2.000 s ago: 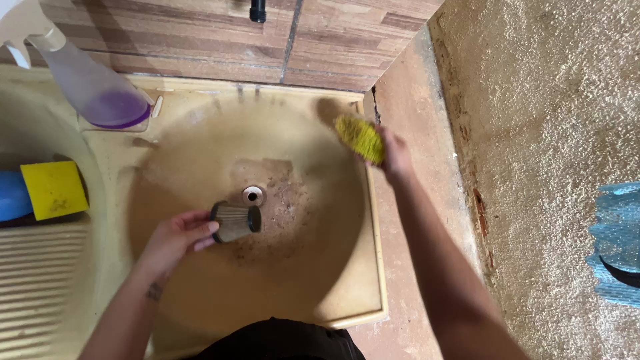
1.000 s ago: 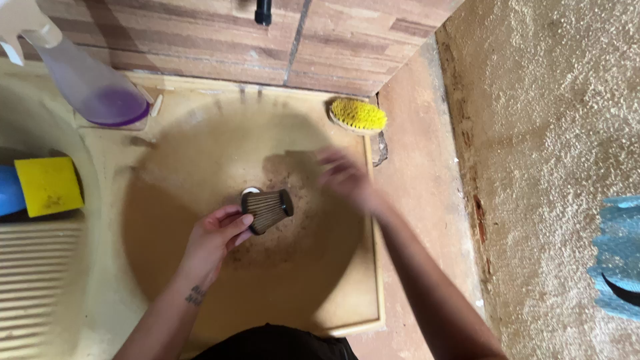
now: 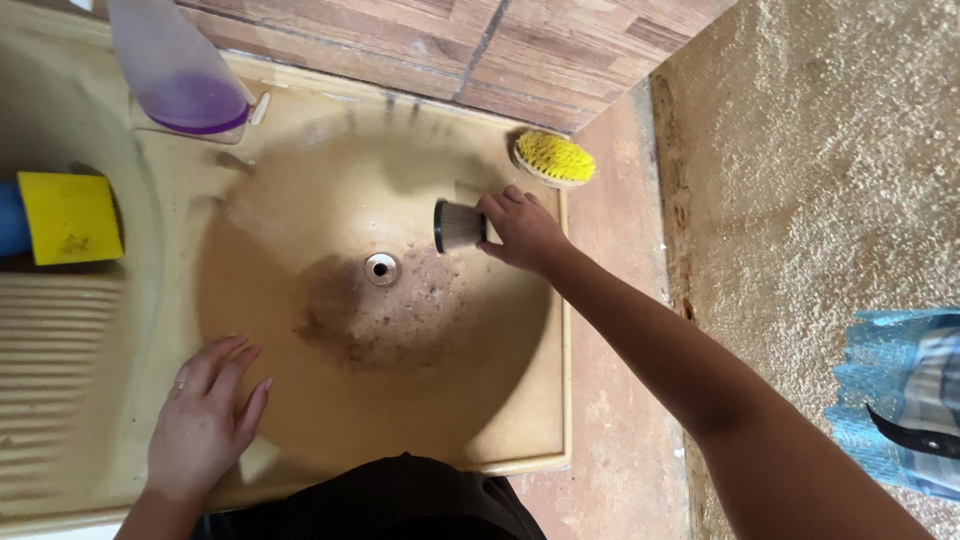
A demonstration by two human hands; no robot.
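Note:
My right hand (image 3: pixel 525 229) grips a small pleated cone-shaped filter (image 3: pixel 459 225) by its narrow end, over the upper right part of a beige sink basin (image 3: pixel 360 405). The filter's wider dark rim points left. Below and left of it lies the round drain (image 3: pixel 381 269), with brown dirt scattered around it. Over the basin's lower left edge, my left hand (image 3: pixel 199 416) holds nothing, its fingers apart. A scrub brush with yellow bristles (image 3: pixel 556 157) rests bristles up on the back right corner of the rim, just above my right hand.
A spray bottle with purple liquid (image 3: pixel 191 97) stands at the back left. In the left basin are a yellow sponge or block (image 3: pixel 71 217) and a blue object (image 3: pixel 11 217), above a ribbed washboard (image 3: pixel 56 382). A tiled wall (image 3: pixel 420 45) borders the back; a rough wall (image 3: pixel 795 172) is at right.
The filter has passed from my left hand to my right. My left hand has drawn back to the lower left. The brush, in my right hand two seconds ago, now lies on the rim.

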